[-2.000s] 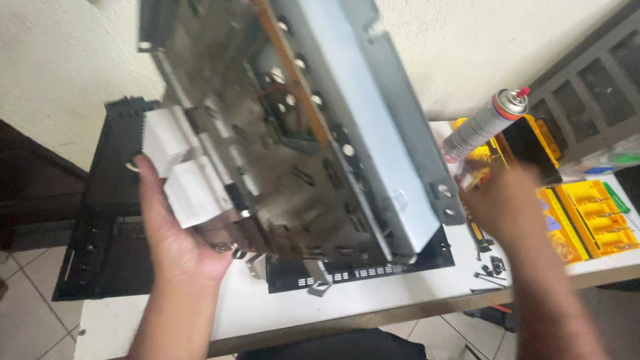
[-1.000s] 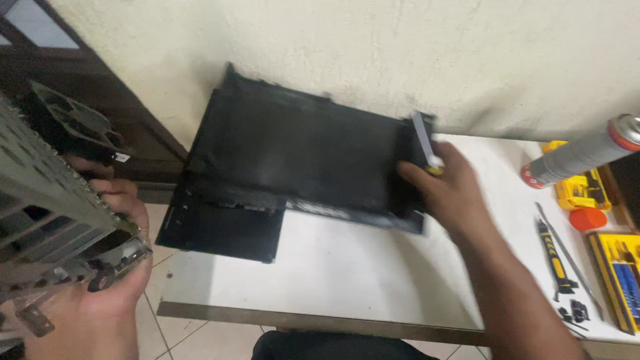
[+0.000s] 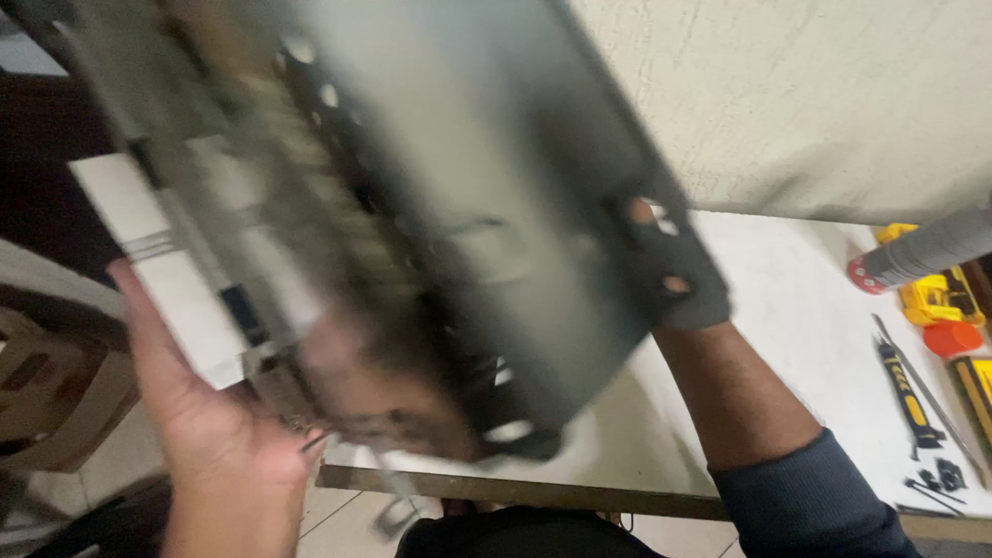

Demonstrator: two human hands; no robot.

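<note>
A large sheet-metal chassis (image 3: 465, 225) with punched holes, blurred, tilts across the left and middle of the view. At its lower left edge my left hand (image 3: 225, 434) grips it, the palm close to two white pieces (image 3: 186, 310) along its side. My right forearm goes behind the chassis's right end. Skin of my right hand (image 3: 676, 285) shows only through holes in the metal, so its fingers and whatever they hold are hidden. A thin metal bit dangles below the chassis.
On the white table (image 3: 783, 310), to the right, are a spray can (image 3: 930, 248), yellow cases (image 3: 938, 298), a red cap (image 3: 952, 338), a black-and-yellow tool (image 3: 911, 395) and small black parts (image 3: 942, 477). A cardboard box (image 3: 62, 387) stands lower left.
The chassis has moved from the left edge to the middle of the view. My right hand, seen holding a black panel over the table a second ago, is now behind the chassis, and that panel is out of sight.
</note>
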